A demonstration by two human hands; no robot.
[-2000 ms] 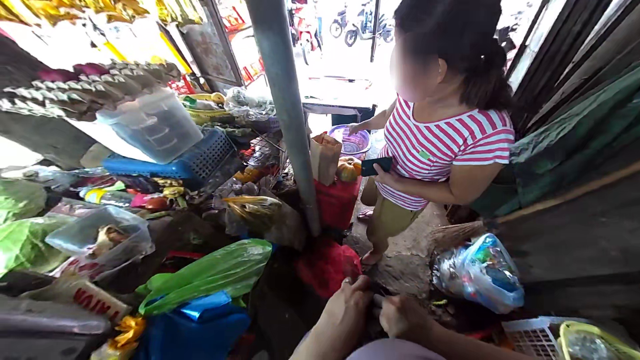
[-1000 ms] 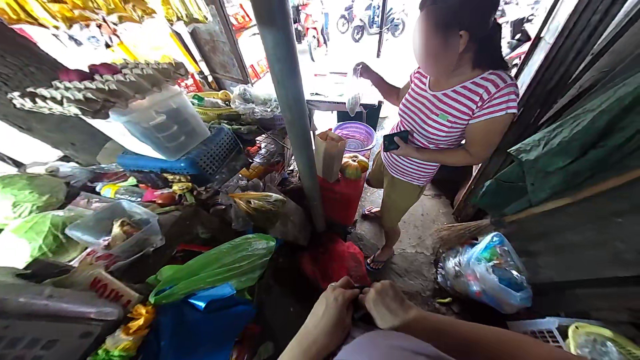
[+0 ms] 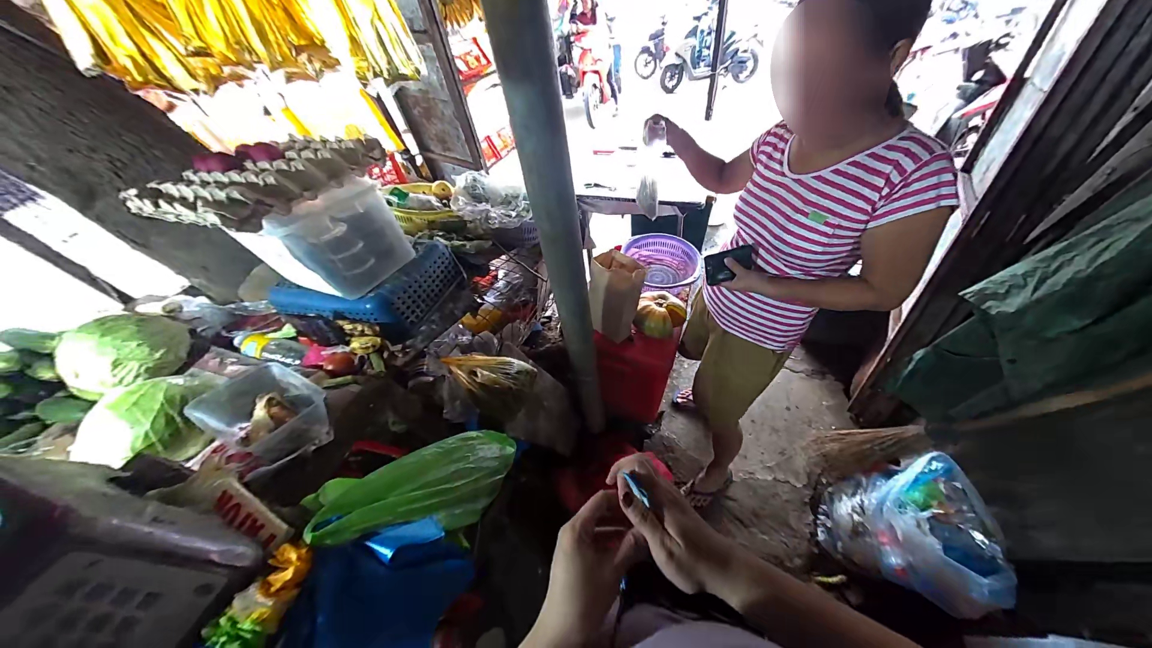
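Note:
My left hand (image 3: pixel 589 549) and my right hand (image 3: pixel 661 522) are close together at the lower middle, fingers bent. A small light-blue object (image 3: pixel 635 489) shows at the fingers of my right hand; what it is cannot be told. Whether my left hand also grips something is hidden by the fingers. Beyond my hands lies a red plastic bag (image 3: pixel 585 472). Left of them are a green plastic bag (image 3: pixel 432 486) and a blue plastic bag (image 3: pixel 378 576).
A person in a striped shirt (image 3: pixel 837 225) stands ahead, holding a phone (image 3: pixel 727 265) and a small clear bag (image 3: pixel 647 196). A metal post (image 3: pixel 549 207) rises before me. Cabbages (image 3: pixel 123 354) and egg trays (image 3: pixel 252 180) are left, a filled plastic bag (image 3: pixel 927 531) right.
My right hand has risen a little, and a light-blue object now shows at its fingers. The person's raised hand was low by the purple basket two seconds ago.

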